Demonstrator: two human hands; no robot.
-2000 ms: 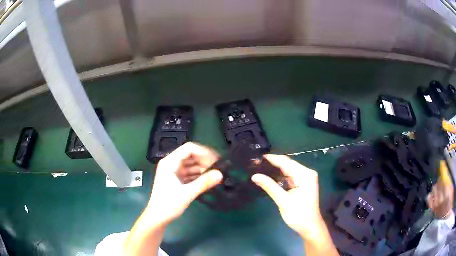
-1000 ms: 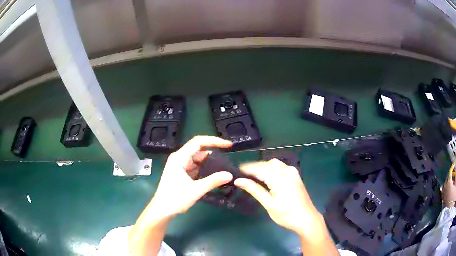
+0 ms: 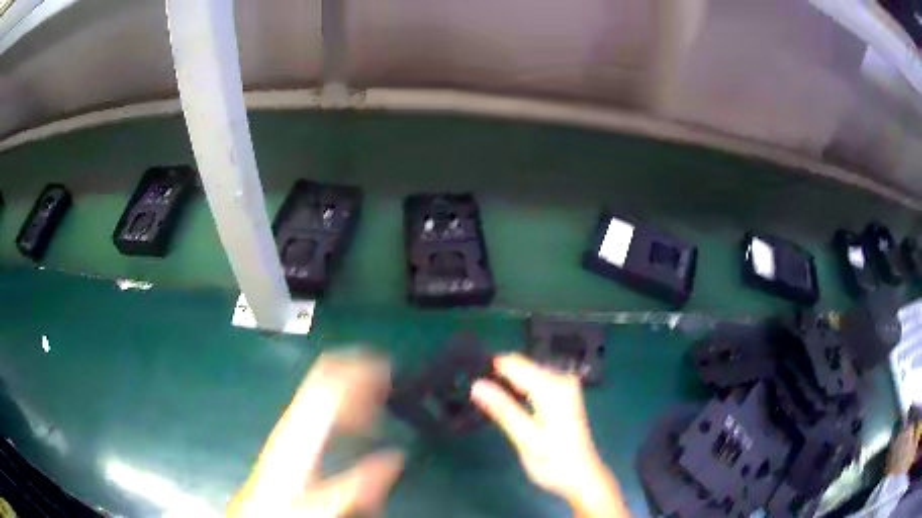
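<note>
A black square insert plate (image 3: 443, 390) with cut-outs is tilted, a little blurred, over the green bench in front of me. My right hand (image 3: 541, 420) pinches its right edge between thumb and fingers. My left hand (image 3: 334, 435) is left of the plate, strongly blurred, with thumb and fingers apart and nothing visible in it. Another black plate (image 3: 568, 347) lies on the bench just behind my right hand. A jumbled pile of insert plates (image 3: 730, 437) lies at the right.
Black housings (image 3: 448, 251) stand spaced along the green strip (image 3: 546, 238) at the back; some at the right bear white labels (image 3: 615, 243). A white post (image 3: 224, 152) is bolted down at the left. Part of another person's hand (image 3: 903, 450) shows at the right edge.
My left hand has come off the black piece that both hands held and moved left and down. The plate behind my right hand shows more fully. The view has shifted.
</note>
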